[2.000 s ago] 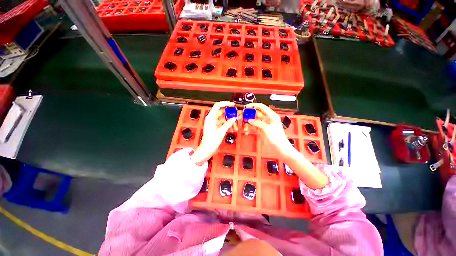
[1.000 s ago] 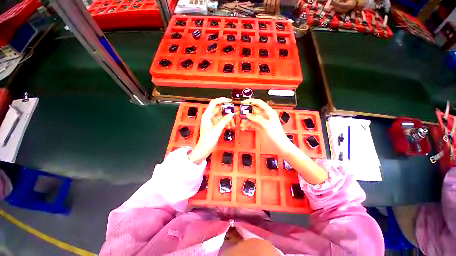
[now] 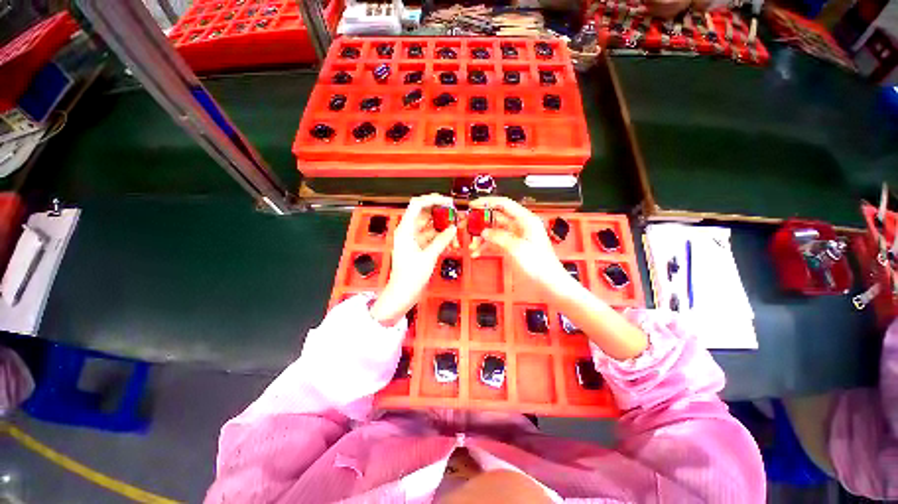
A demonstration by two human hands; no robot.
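Observation:
My left hand [image 3: 416, 248] holds a small smartwatch body [image 3: 442, 218] by its edges. My right hand [image 3: 522, 242] holds a second smartwatch body [image 3: 480, 220] beside it, a small gap between them. Both screens glow mostly red with a little green. The hands are above the far part of the near orange-red tray [image 3: 532, 378]. Dark units lie in many of its pockets and some pockets are empty. My hands and sleeves hide part of the tray.
Beyond the hands are stacked trays [image 3: 443, 156] with units, and two small shiny parts [image 3: 483, 184] at their front edge. A record sheet [image 3: 719, 295] with a pen and a red parts box [image 3: 809, 258] lie right. A clipboard [image 3: 37, 271] and metal upright [image 3: 187, 108] are left.
The two screens were blue, then pale whitish, and now show red with some green. Both hands stay nearly in place, still holding the units.

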